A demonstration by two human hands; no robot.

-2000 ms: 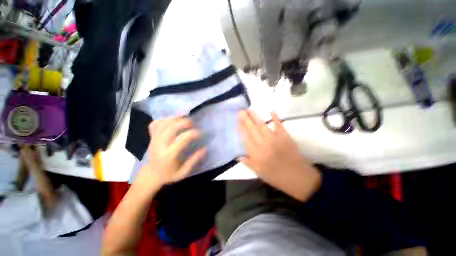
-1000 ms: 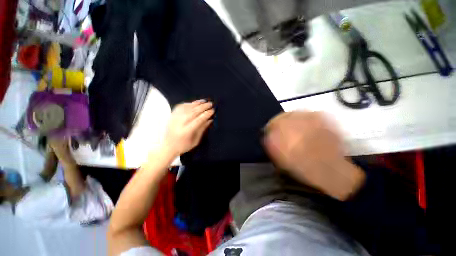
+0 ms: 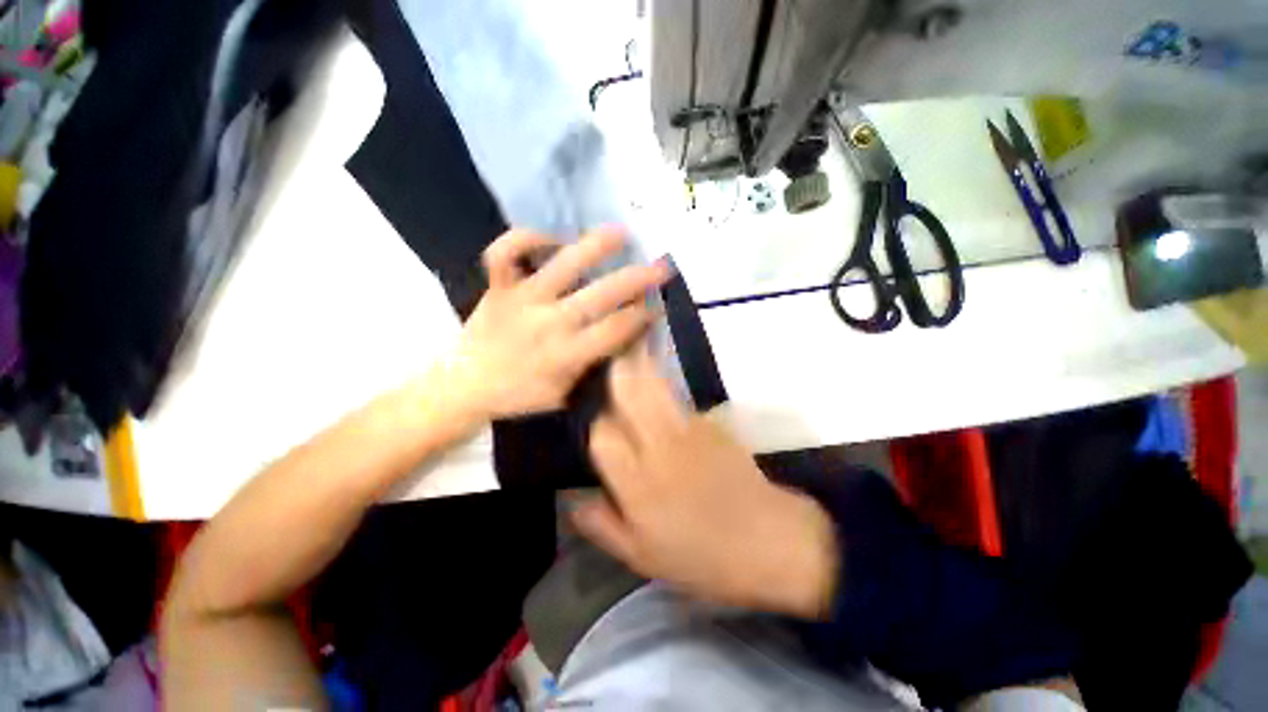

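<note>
A black garment panel (image 3: 424,209) with pale pocketing (image 3: 522,104) lies on the white table, left of the sewing machine's needle area, and reaches the table's front edge. My left hand (image 3: 556,327) lies on the cloth, fingers spread towards the right. My right hand (image 3: 695,487) is just below it at the front edge, blurred, its fingertips at a dark fold of the cloth. A black band (image 3: 693,334) shows right of the hands. What the fingertips hold is hidden.
The sewing machine head (image 3: 751,84) stands above the cloth. Shears (image 3: 897,257), blue thread snips (image 3: 1036,195), a yellow block (image 3: 1060,125) and a phone (image 3: 1189,251) lie at the right. A heap of black pieces (image 3: 125,181) is at the left. Red baskets (image 3: 980,487) stand below the table.
The black panel that covered the work is now partly folded back, with pale pocketing showing. My hands have come together over the cloth. The view has shifted, bringing the phone in.
</note>
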